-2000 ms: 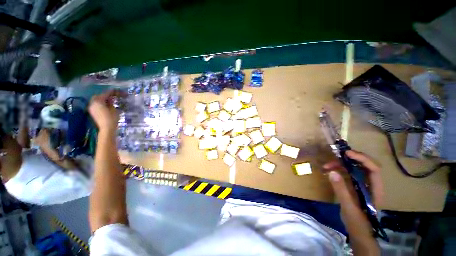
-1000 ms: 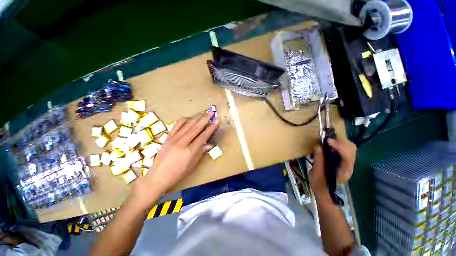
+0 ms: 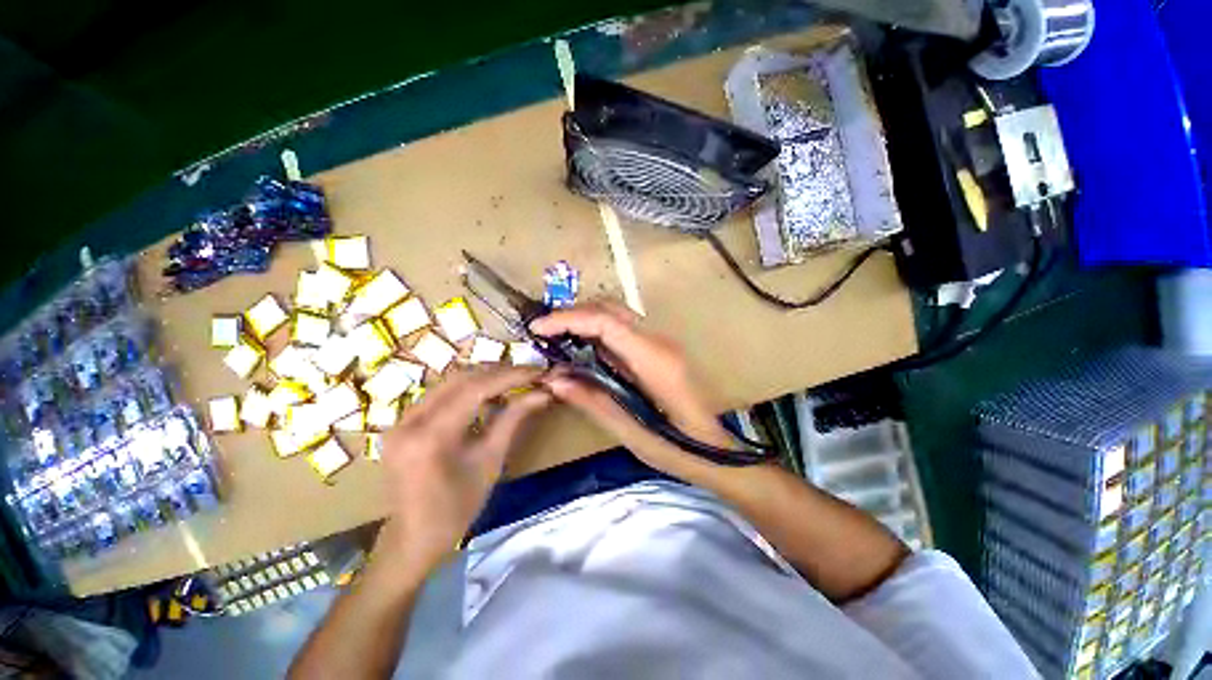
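My right hand (image 3: 635,365) is closed around the black handle of the soldering iron (image 3: 565,343), whose long tip points up and left over the board. My left hand (image 3: 456,445) is beside it, with thumb and fingertips together near the right fingertips. A yellow edge shows at the left fingertips, but what they hold is too small to tell. A small blue circuit board (image 3: 561,283) lies just above my right hand. Loose silver-white pouch cells (image 3: 334,353) with yellow edges lie in a pile to the left. A dark blue heap of circuit boards (image 3: 249,234) lies behind them.
A black fume fan (image 3: 662,162) stands at the back, beside an open box (image 3: 871,173) of silver bits. A blister tray (image 3: 113,425) of assemblies is at far left. A solder spool (image 3: 1059,29) and blue bin (image 3: 1130,146) are upper right. Stacked battery trays (image 3: 1030,511) stand lower right.
My right hand has brought the iron from near the silver-bits box leftward to the middle. My left hand has drawn back from the small blue board towards me. The two hands are now together.
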